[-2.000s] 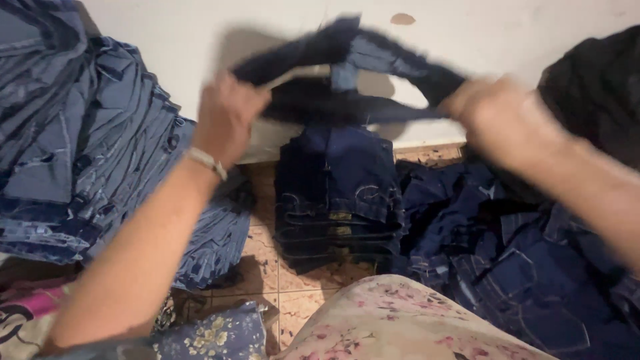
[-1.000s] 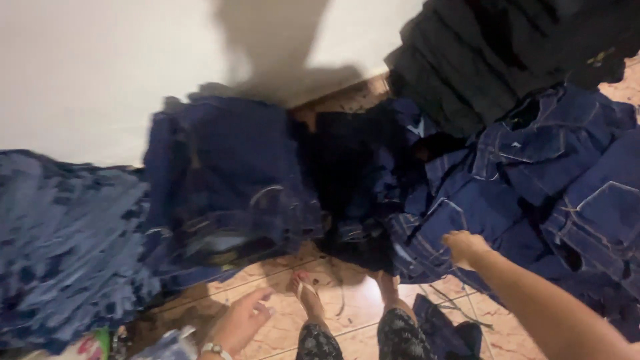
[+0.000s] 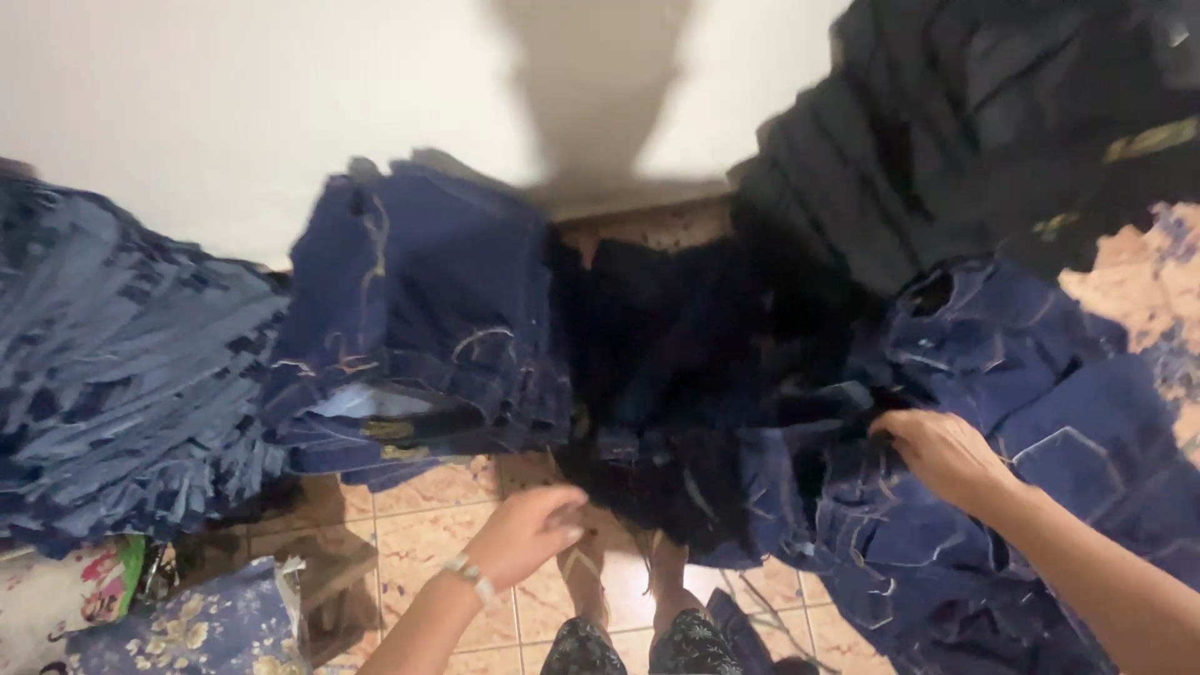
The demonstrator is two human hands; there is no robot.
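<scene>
My right hand [image 3: 942, 459] pinches the edge of a dark denim garment [image 3: 816, 408] at the left side of a loose heap of blue denim garments [image 3: 1078, 394]. My left hand [image 3: 525, 534], with a bracelet at the wrist, hangs over the floor with fingers slightly apart and holds nothing. Just above it lies a stack of folded dark blue denim garments [image 3: 459, 253] with light stitching and waistbands toward me. Very dark garments [image 3: 666, 347] lie between this stack and the heap; their outlines are hard to tell.
A large pile of lighter blue denim [image 3: 131, 356] stands at the left, and a stack of black garments [image 3: 937, 141] at the upper right. A pale wall [image 3: 234, 103] rises behind. Floral fabric [image 3: 206, 623] lies at the lower left. Feet stand on the tiled floor [image 3: 441, 534].
Two seconds ago both hands held a dark denim garment up in the air; now they are lower and apart. Since one second ago my right hand has taken hold of a dark garment. The view has shifted.
</scene>
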